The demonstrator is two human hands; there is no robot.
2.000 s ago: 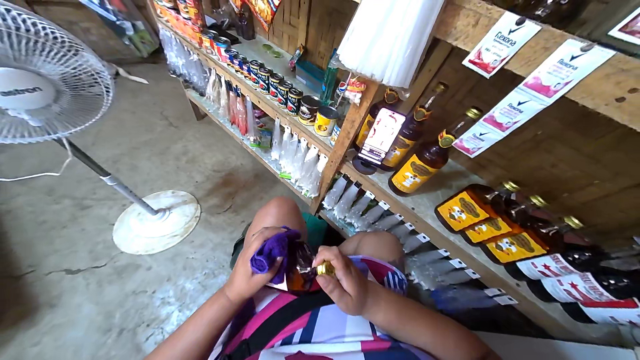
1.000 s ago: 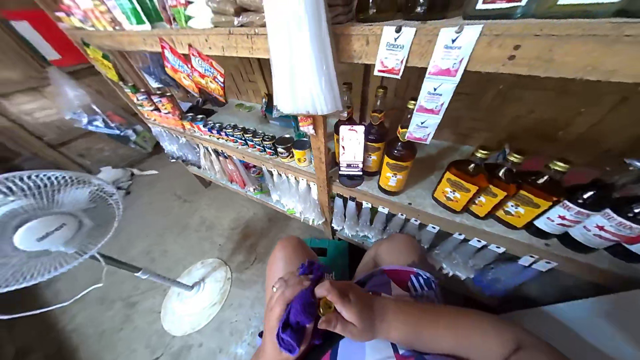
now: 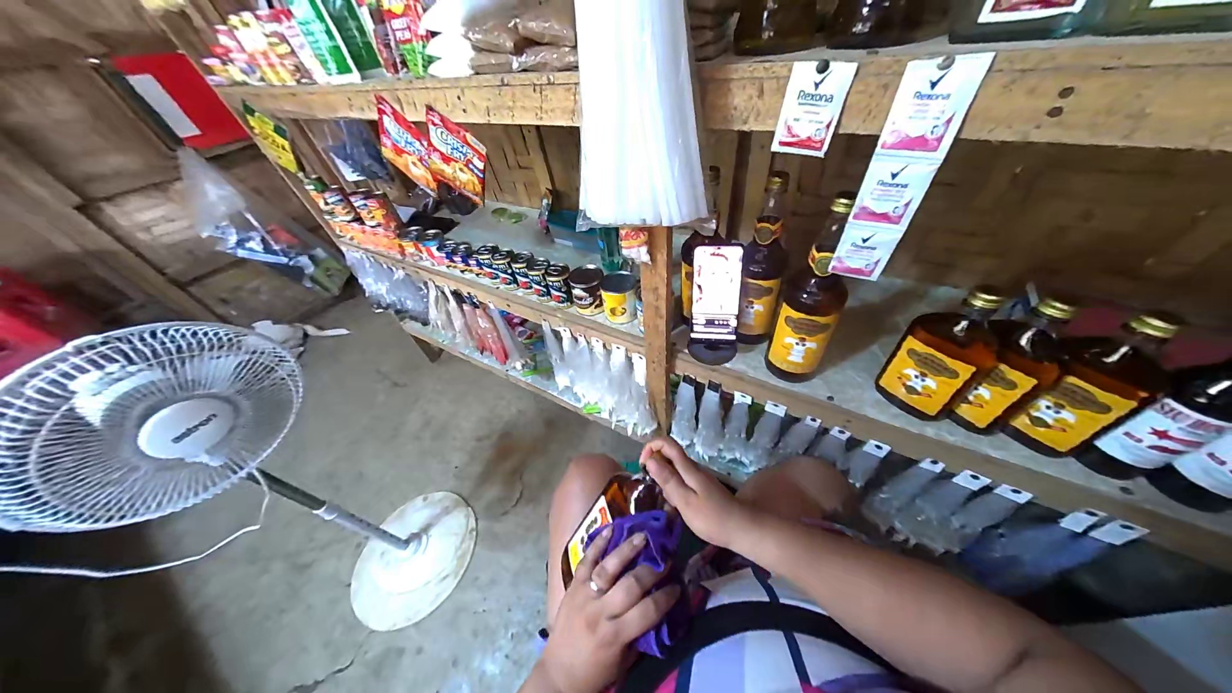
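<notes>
A glass liquor bottle [image 3: 589,525] with amber contents and a yellow label lies tilted in my lap. My left hand [image 3: 616,602], with a ring on one finger, presses a purple cloth [image 3: 647,539] against the bottle's side. At the neck end, my right hand [image 3: 688,491] has its fingers closed around the top, so the cap is hidden. Both hands are between my knees, below the shelf edge.
Wooden shelves [image 3: 962,423] run close ahead, with upright bottles [image 3: 807,327], flat bottles [image 3: 929,366], a phone [image 3: 717,294] and small cans [image 3: 558,284]. Plastic packets [image 3: 760,428] hang below. A white stand fan [image 3: 183,428] occupies the left floor.
The bottle's labelled side now shows beside the purple cloth. My left hand has spread over the cloth, and my right hand is at the neck end. The view has turned and lifted toward the shelves.
</notes>
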